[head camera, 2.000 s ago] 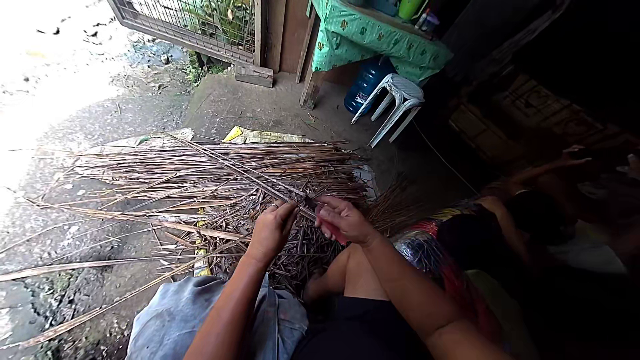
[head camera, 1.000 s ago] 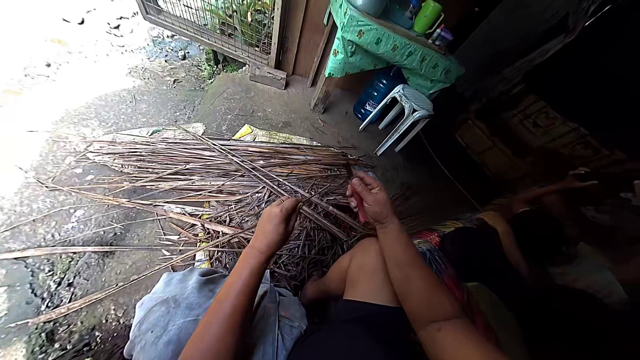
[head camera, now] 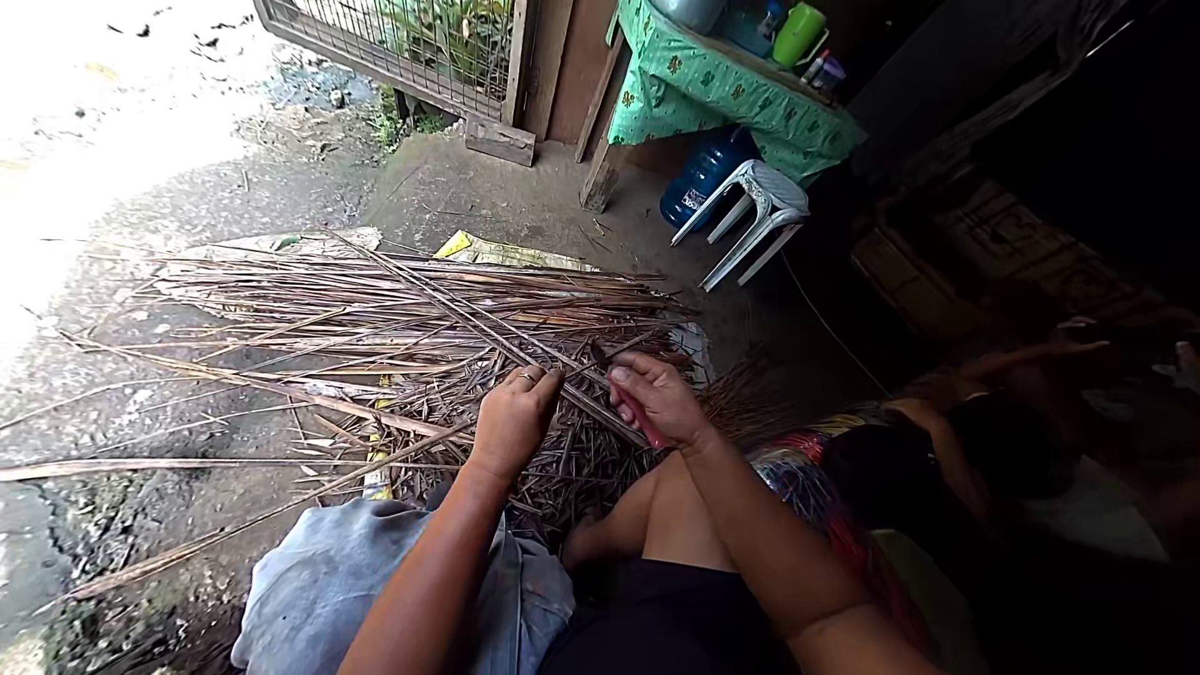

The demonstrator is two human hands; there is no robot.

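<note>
My left hand [head camera: 517, 418], a ring on one finger, is closed on a few long dry brown leaf strips [head camera: 450, 305] that run up to the left over the pile. Just to its right, my right hand [head camera: 652, 398] grips a knife by its red handle [head camera: 643, 418]; its dark blade [head camera: 598, 355] points up and left beside the strips. Below both hands lies a heap of short dark scraps [head camera: 562, 473]. Behind them a wide pile of long dry leaf strips [head camera: 394, 305] lies on sacking on the ground.
A white plastic stool [head camera: 771, 192] and a blue water jug [head camera: 705, 178] stand by a table with a green cloth [head camera: 694, 94]. A wire-mesh panel [head camera: 422, 56] is at the upper left. Another person's arm [head camera: 947, 450] shows in the dark at the right.
My right hand with the knife has moved back left and down, closer to my left hand, since one second ago. My left hand keeps hold of the strips.
</note>
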